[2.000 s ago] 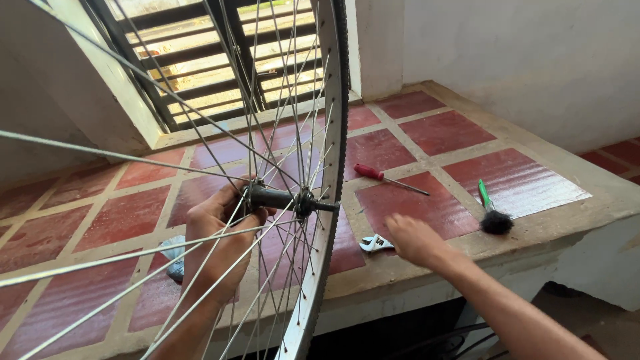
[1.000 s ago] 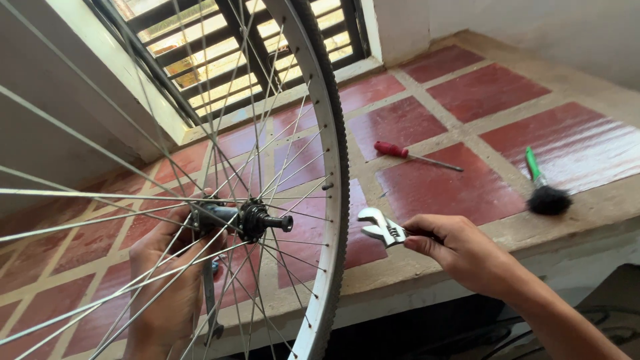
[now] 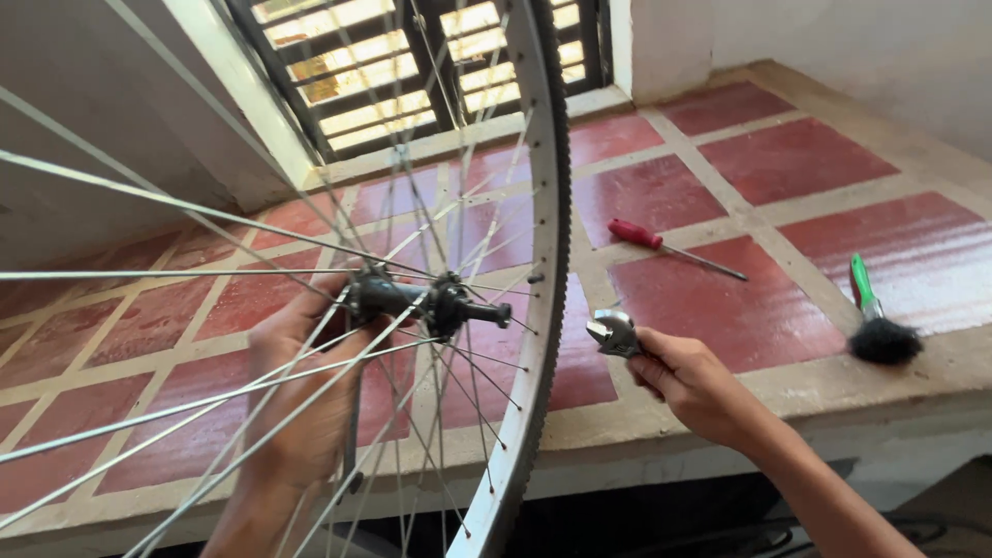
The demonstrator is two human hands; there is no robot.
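Observation:
A spoked bicycle wheel (image 3: 542, 232) stands upright on the left, its rim and tyre running down the middle of the view. My left hand (image 3: 298, 380) grips the wheel's hub (image 3: 395, 298) from behind the spokes, which partly cover the fingers. The axle end points right, toward the rim. A thin dark metal arm hangs below the hub beside that hand. To the right of the tyre, my right hand (image 3: 678, 372) holds an adjustable wrench (image 3: 612, 332) by its handle. The wrench's jaws face left and do not touch the wheel.
On the red-tiled concrete ledge (image 3: 775, 387) lie a screwdriver with a red handle (image 3: 635, 234) and, farther right, a green-handled brush with black bristles (image 3: 883, 337). A window with dark bars (image 3: 434, 70) is behind the wheel. Dark cables (image 3: 891, 527) show below the ledge at right.
Two seconds ago the wrench lay on the ledge under my right hand; now that hand holds it raised. The hub's axle has swung within view, and my left hand stays at the hub.

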